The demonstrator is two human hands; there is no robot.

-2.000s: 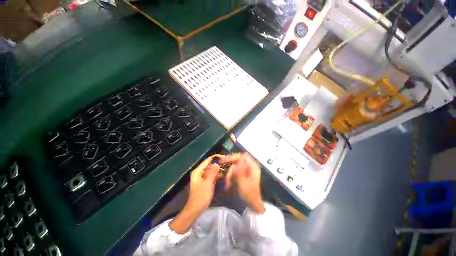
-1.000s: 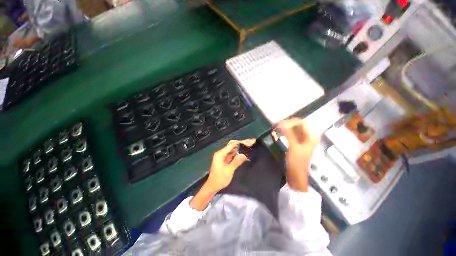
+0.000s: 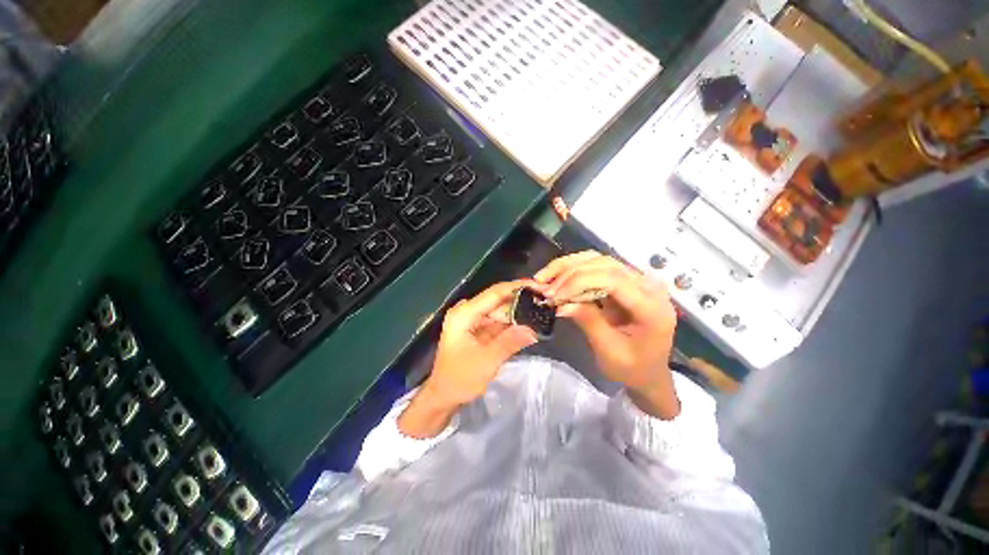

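My left hand [image 3: 474, 344] holds a small black square housing [image 3: 534, 312] with a shiny rim between thumb and fingers, in front of my chest. My right hand [image 3: 624, 320] is at the housing's right side, its fingers touching or nearly touching the rim. A thin, light-coloured piece [image 3: 587, 296] shows between the right fingers; what it is cannot be told. The fingers hide part of the housing's right edge.
A black blister tray [image 3: 485, 186] of dark frames lies on the green bench, another tray [image 3: 139, 338] with silvery-centred pieces at lower left. A white parts tray [image 3: 548, 173] lies at top centre. The press base [image 3: 772, 345], orange fixtures [image 3: 805, 240] and brass-gold cylinder [image 3: 895, 141] are right.
My right hand has moved from beside the white parts tray back to the housing in my left hand. The housing is now tilted face-up towards the camera. The camera view has shifted.
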